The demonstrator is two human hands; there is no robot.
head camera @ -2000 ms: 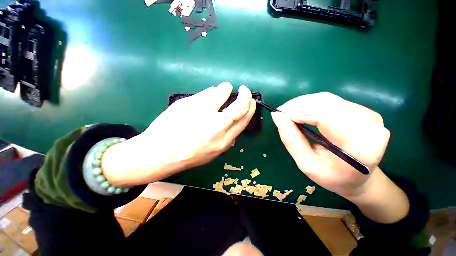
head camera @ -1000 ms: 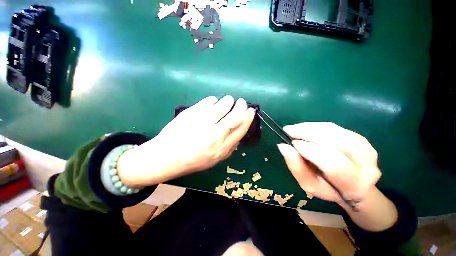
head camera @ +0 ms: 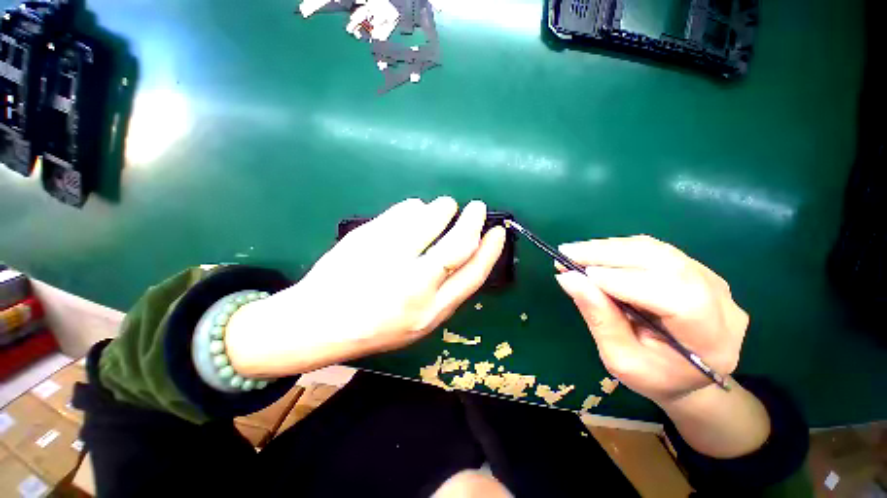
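Observation:
A black phone housing (head camera: 504,263) lies flat on the green mat, mostly hidden under my left hand. My left hand (head camera: 399,267) rests palm down on it, with its fingertips near the housing's upper right corner. My right hand (head camera: 656,311) holds thin black tweezers (head camera: 637,313), which slant up to the left. Their tip meets the housing's upper right corner beside my left fingertips. Whether a small part is at the tip is too small to tell.
Tan paper scraps (head camera: 486,377) lie along the near edge of the green mat (head camera: 292,175). White and dark grey cut pieces (head camera: 404,44) lie at the far side. A black housing with a window opening (head camera: 652,34) is at far right. Black housings (head camera: 68,112) stand at left.
Compared with one second ago, the tweezers' tip has closed up at the housing corner and the tool lies flatter. My left hand still covers the housing. The whole view has shifted slightly.

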